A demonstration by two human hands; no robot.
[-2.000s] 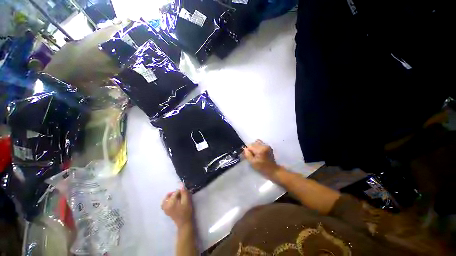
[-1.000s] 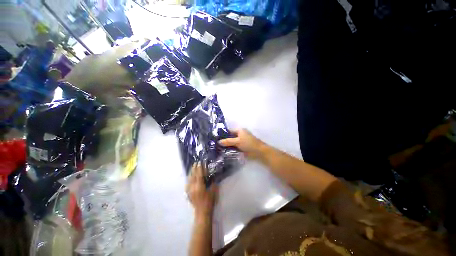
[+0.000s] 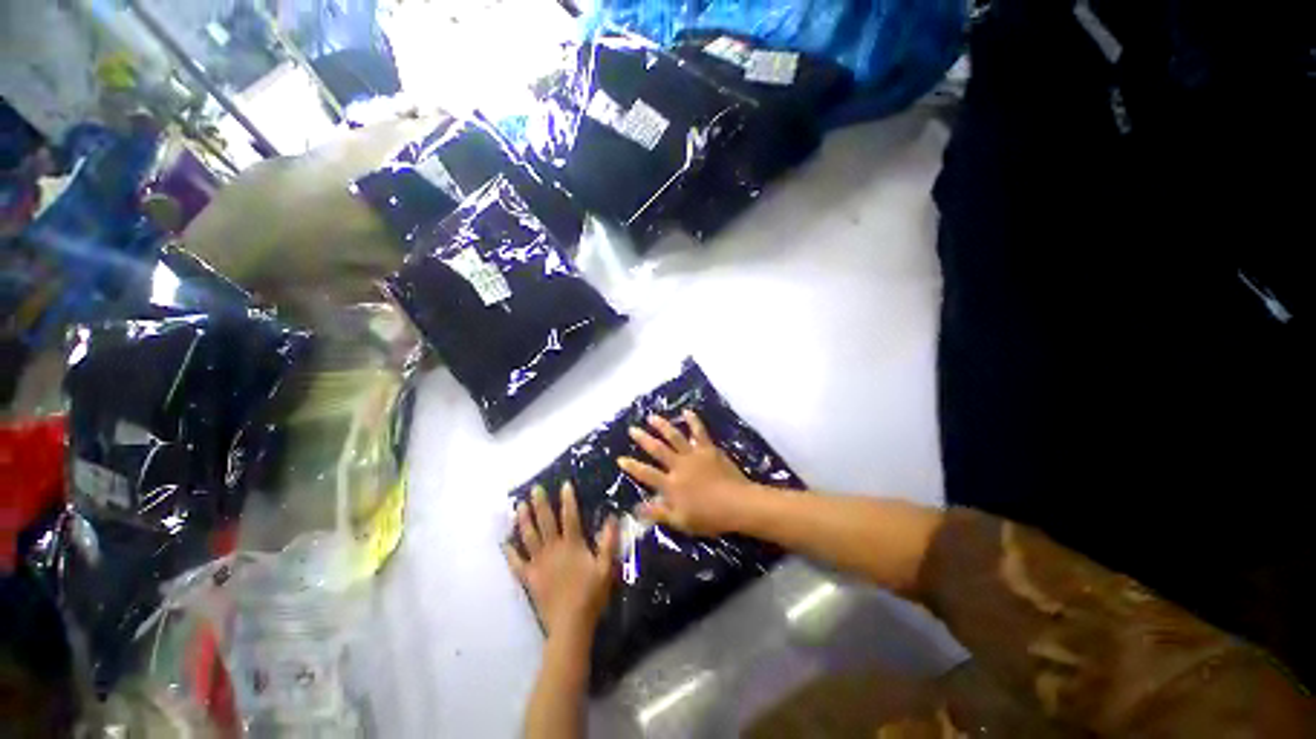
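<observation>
A black garment in a glossy clear polybag [image 3: 678,578] lies on the white tabletop [image 3: 808,289] in front of me, turned at a slant. My left hand [image 3: 566,560] lies on its left part with the fingers spread. My right hand [image 3: 690,477] lies on its upper middle, also with the fingers spread. Both palms face down on the plastic and grip nothing. No tag shows on this bag; the hands and glare cover part of it.
Packed garments [image 3: 505,303] lie beyond, near a blue plastic bag [image 3: 895,58]. A large black garment pile [image 3: 1126,318] fills the right. At left are more packed garments [image 3: 159,419], empty polybags [image 3: 289,650] and red plastic [image 3: 32,477]. A beige bundle [image 3: 296,210] sits behind.
The bagged garment has moved nearer to me, apart from the packed one beyond, and has turned. My hands have gone from gripping its near corners to lying flat on top.
</observation>
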